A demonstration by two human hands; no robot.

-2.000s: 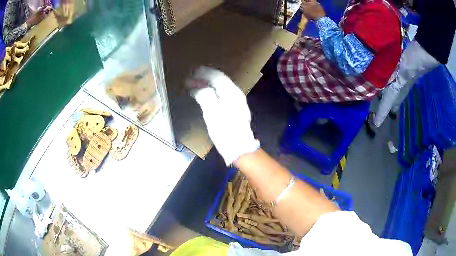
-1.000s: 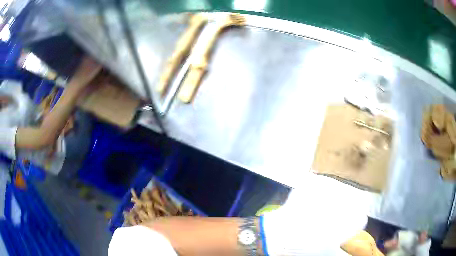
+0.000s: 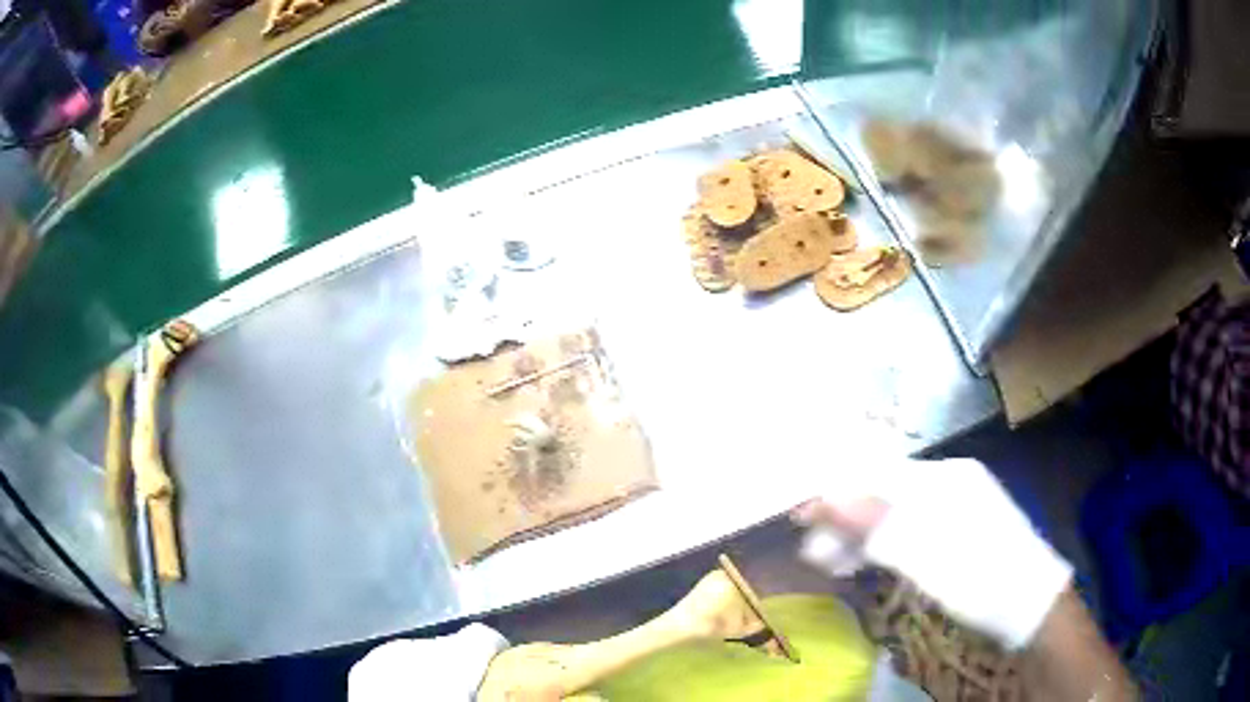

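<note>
My left hand (image 3: 425, 667), in a white glove at the bottom edge, grips the upper end of a tan leg casting (image 3: 624, 647). The leg lies across the yellow-green apron, foot end to the right. A thin brown sole (image 3: 758, 610), seen edge-on, is against the foot. My right hand (image 3: 932, 538), gloved white with bare fingertips, is blurred to the right of the foot, apart from it. I cannot tell whether it holds anything. The cardboard mat (image 3: 459, 453) has dark spots, a whitish blob and a thin stick.
Tan oval soles (image 3: 784, 255) are piled on the metal bench at back right. Whitish bottles and a crumpled rag (image 3: 473, 329) stand behind the mat. Another leg (image 3: 155, 453) lies far left by a metal edge. A crate of tan legs (image 3: 946, 645) is below my right hand. Green conveyor (image 3: 507, 82) runs behind.
The view has swung from the bench's right side, to its left, and now to the middle. My right hand, earlier stretched over the brown board, is now near the lap. The held leg is now largely visible.
</note>
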